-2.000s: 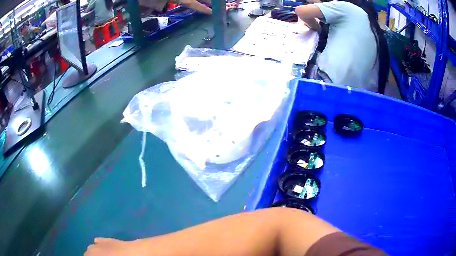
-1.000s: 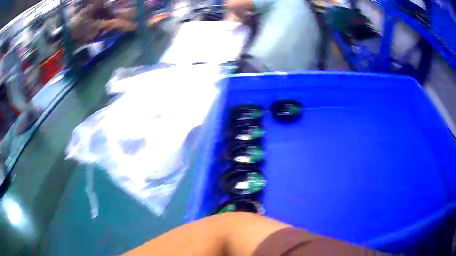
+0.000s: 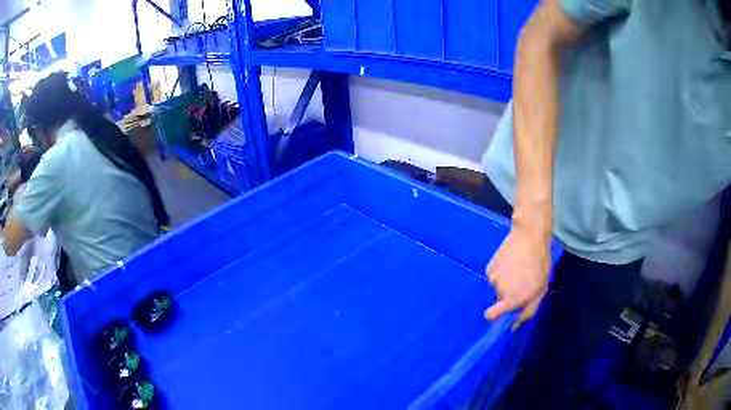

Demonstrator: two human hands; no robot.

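Observation:
The large blue bin (image 3: 321,280) lies in front of me and fills the middle of the view. Several round black units with green boards inside stand in its left corner, among them one unit (image 3: 154,310) set a little inward and another (image 3: 124,365) in the row along the left wall. The lower end of the row is cut off by the picture's edge. Neither my left hand nor my right hand is in view.
A standing person in a light teal shirt rests a hand (image 3: 521,276) on the bin's right rim. Another person (image 3: 88,200) is bent over at the left. The clear plastic bag (image 3: 32,360) is at the left edge. A blue rack (image 3: 250,104) stands behind.
The view has swung right, so the bin is now central and the bag is at the left edge. My forearm has left the picture. The standing person and their hand have come into view.

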